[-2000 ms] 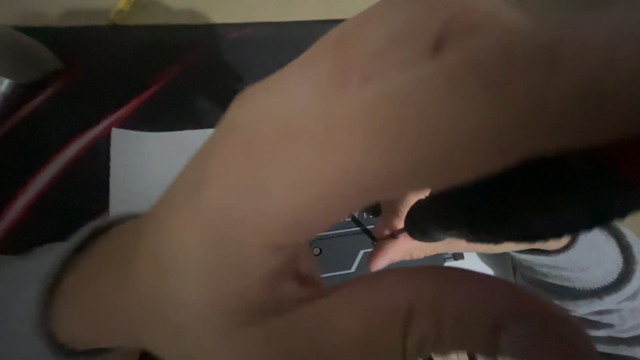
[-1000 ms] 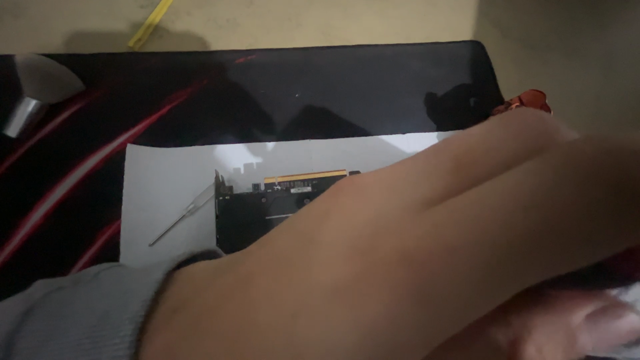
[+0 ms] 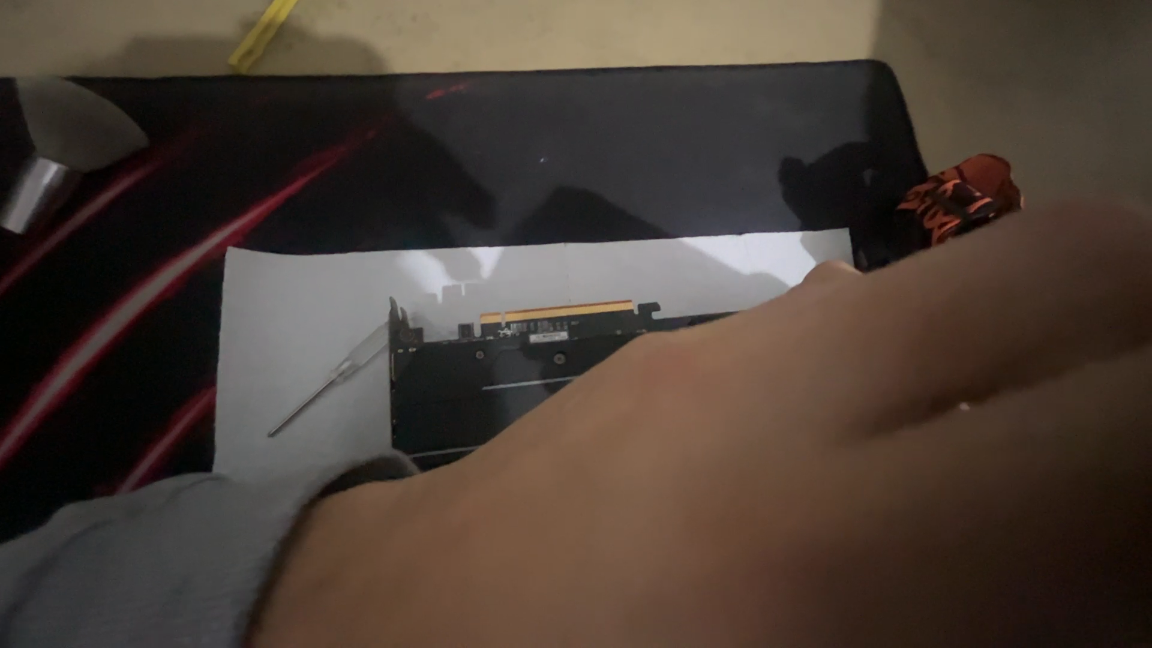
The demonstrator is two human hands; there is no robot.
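Observation:
My left hand [image 3: 684,486], in a grey sleeve, reaches from the lower left across the near part of the view, large and blurred. Its fingers are cut off or hidden at the right, so what they hold cannot be seen. Behind it a black graphics card [image 3: 450,387] lies on white paper [image 3: 270,306], its gold edge connector [image 3: 567,311] toward the far side and its metal bracket at the left. The hand hides much of the card. Beside the bracket lies a small tool with a thin metal shaft [image 3: 301,409] and a translucent handle. My right hand cannot be made out.
Under the paper is a black desk mat [image 3: 630,126] with red streaks. A soft brush with a metal ferrule [image 3: 38,193] lies at the upper left. A yellow strip-like thing [image 3: 261,36] is beyond the mat. An orange-and-black object [image 3: 963,193] sits at the mat's right edge.
Two seconds ago fingers and a dark, blurred tool handle showed at the right over the card; neither can be made out now. The left hand has shifted, uncovering the card's connector edge.

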